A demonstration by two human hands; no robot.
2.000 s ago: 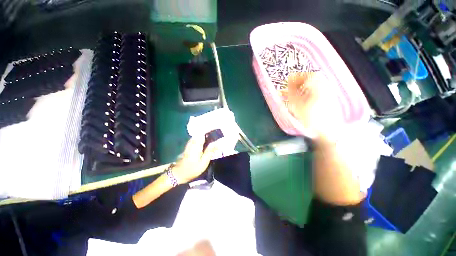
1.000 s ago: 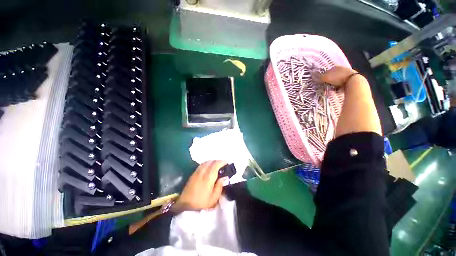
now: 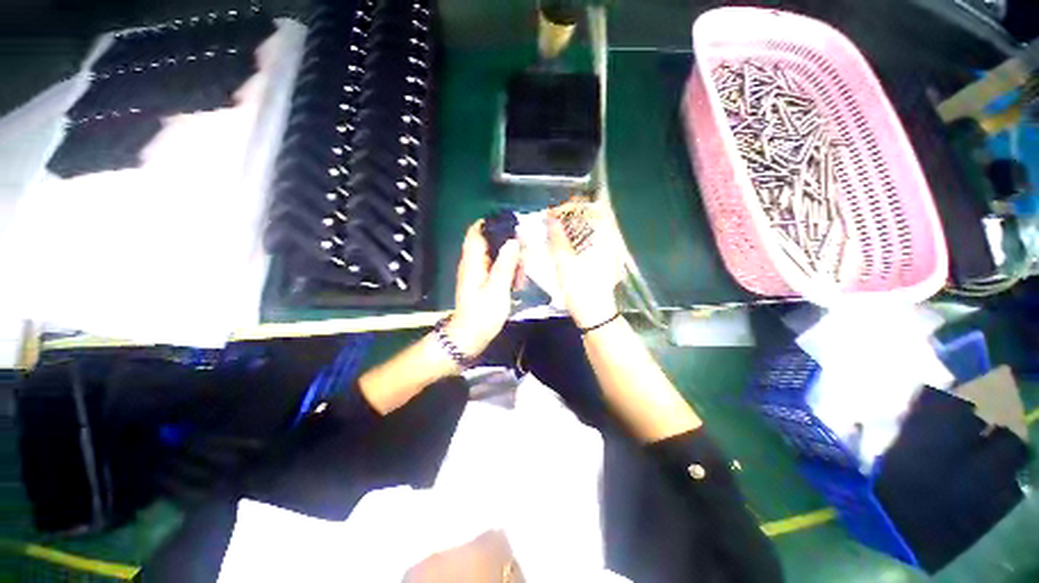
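My left hand [image 3: 484,285] holds a small black plastic part [image 3: 499,231] between its fingers at the bench's front edge. My right hand [image 3: 583,268] is close beside it on the right and holds several metal pins [image 3: 579,228] in its fingers. A white paper or cloth [image 3: 536,256] lies between and behind the hands. The pink basket [image 3: 729,228] with loose metal pins [image 3: 786,148] stands at the right. Whether a pin sits in the black part cannot be told.
A black tray [image 3: 424,273] holds two long rows of filled parts, left of centre. A white foam sheet [image 3: 194,251] bears more rows at the far left. A black block in a metal frame [image 3: 551,125] lies behind the hands. Blue crates [image 3: 849,501] stand below right.
My right hand has left the pink basket and come over beside my left hand, now with pins in it. My left hand still holds a black part. The camera view has shifted.
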